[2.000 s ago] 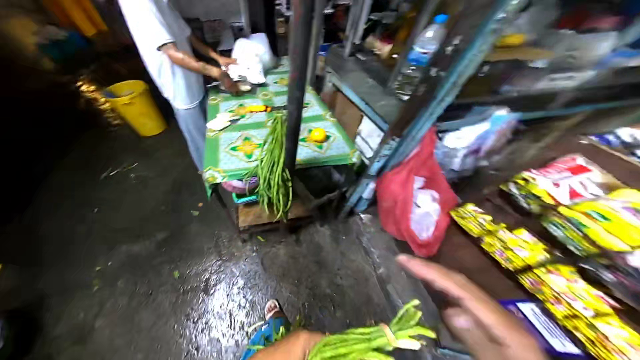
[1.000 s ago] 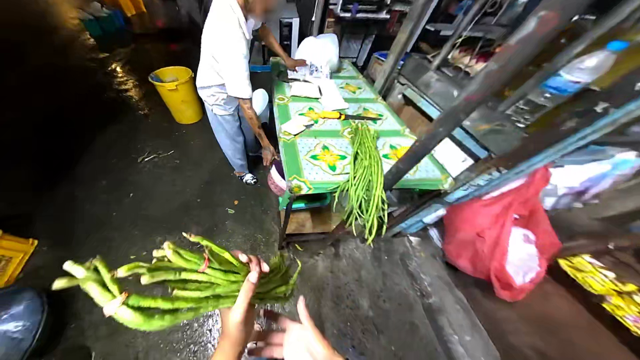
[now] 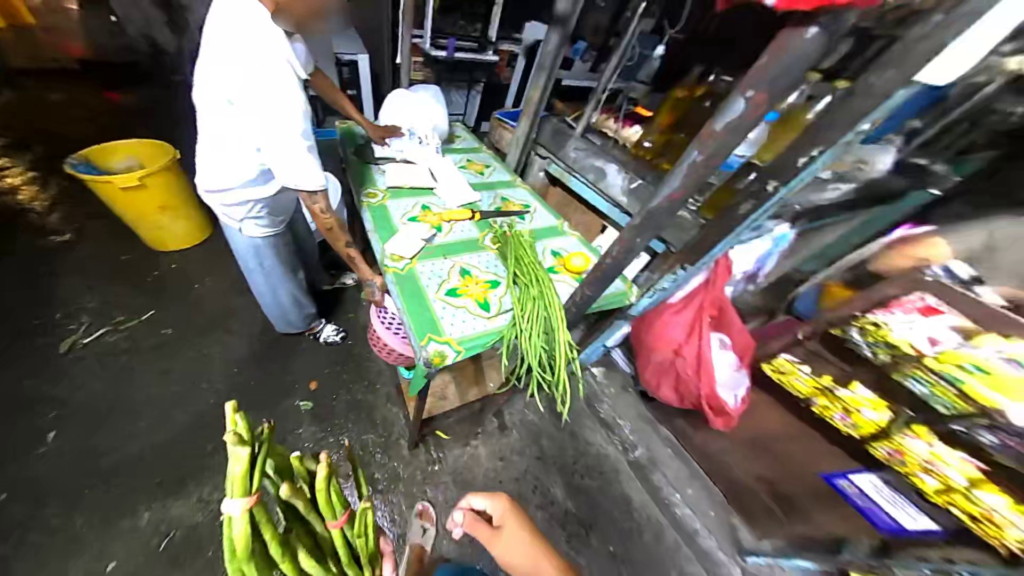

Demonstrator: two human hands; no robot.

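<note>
Banded bundles of thick green pods (image 3: pixel 300 512) stand upright at the bottom left, with pink and red bands around them. Only the fingers of my left hand (image 3: pixel 387 554) show, at the bundles' right side; the rest is hidden. To the right, my right hand (image 3: pixel 492 516) is raised with curled fingers and nothing in it. Beyond, long green beans (image 3: pixel 536 320) hang over the near edge of a table with a green patterned cloth (image 3: pixel 472 292). A yellow-handled knife (image 3: pixel 472 214) and a round yellow fruit (image 3: pixel 576 262) lie on the cloth.
A person in a white shirt (image 3: pixel 252 120) leans at the table's left, one hand near a pink basket (image 3: pixel 390 332). A yellow bucket (image 3: pixel 144 196) stands farther left. Slanted poles (image 3: pixel 688 168), a red plastic bag (image 3: pixel 694 344) and yellow packets (image 3: pixel 828 396) are on the right.
The pod bundles have turned from lying sideways to upright. My right hand has come away from them and its spread fingers have curled.
</note>
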